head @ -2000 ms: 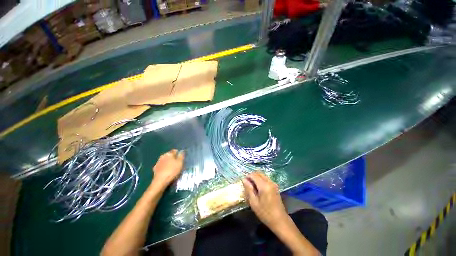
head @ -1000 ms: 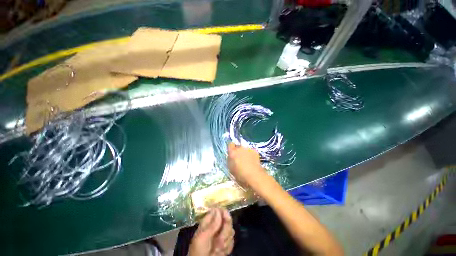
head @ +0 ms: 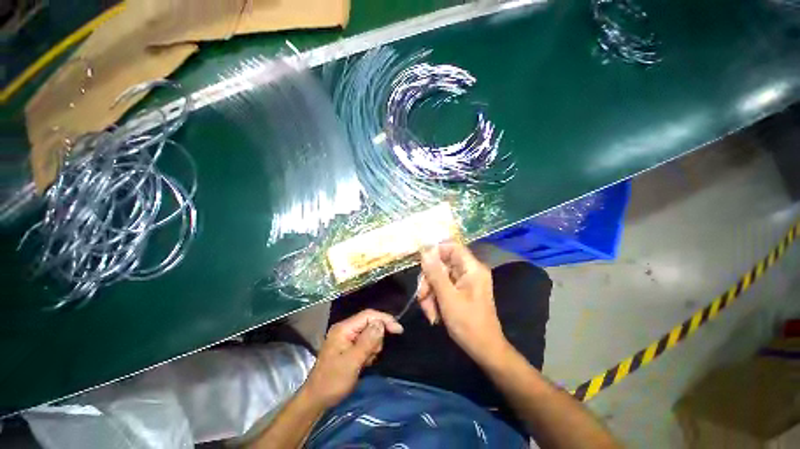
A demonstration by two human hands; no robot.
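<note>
My left hand (head: pixel 353 349) and my right hand (head: pixel 456 289) are over my dark-clothed lap, just off the bench edge. A thin dark strand (head: pixel 409 306) runs between their fingertips; most of it is hidden in the fingers. A yellow-cream block (head: pixel 395 244) lies at the bench edge just above my right hand, with clear scraps around it. Behind it is a C-shaped bundle of silver strands (head: pixel 405 131). A fan of clear plastic tubes (head: pixel 307 149) lies to its left.
A tangled heap of silver strands (head: pixel 114 210) is at the far left, near cardboard (head: pixel 132 61). A small strand bundle (head: pixel 625 33) lies at the upper right. A blue bin (head: pixel 575 226) stands below the bench edge. Whitish plastic sheeting (head: pixel 202 395) is at lower left.
My right hand has left the C-shaped bundle and come back towards my left hand over the lap. A strand now shows between them. The view has tilted down.
</note>
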